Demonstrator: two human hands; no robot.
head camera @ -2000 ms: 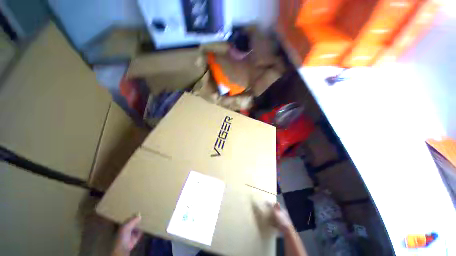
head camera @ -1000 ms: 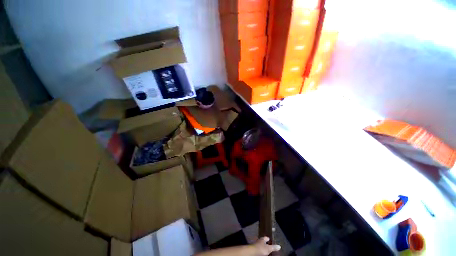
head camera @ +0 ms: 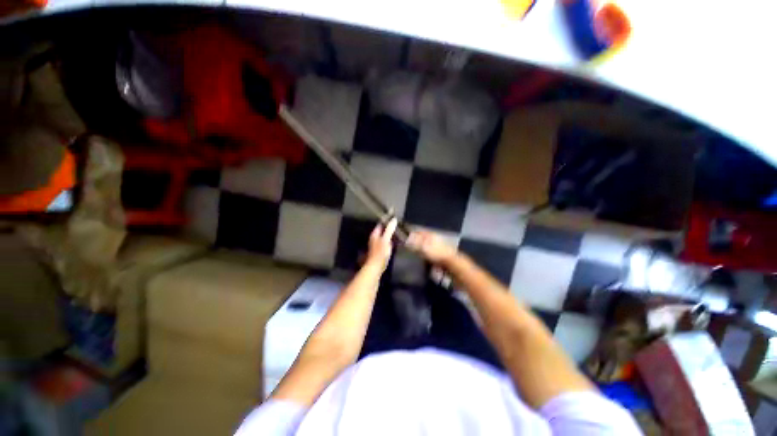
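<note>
A flat brown carton [head camera: 334,162] is seen edge-on as a thin diagonal strip in front of my legs, above the checkered floor. My left hand [head camera: 382,238] holds its near part from the left. My right hand [head camera: 430,246] is on the same end from the right, close to my left hand. The fingertips of both hands are slightly blurred. The broad faces of the carton are hidden by the viewing angle.
The white table [head camera: 375,21] curves across the top, with a tape dispenser [head camera: 589,30]. A red stool [head camera: 217,98] stands upper left. Brown cartons [head camera: 213,315] and a white box [head camera: 302,328] lie left of my legs. An open carton [head camera: 524,157] holds dark items below the table.
The carton has gone from lying face up with its print showing to edge-on. The view has turned right and down, and both hands now hold the carton's near end.
</note>
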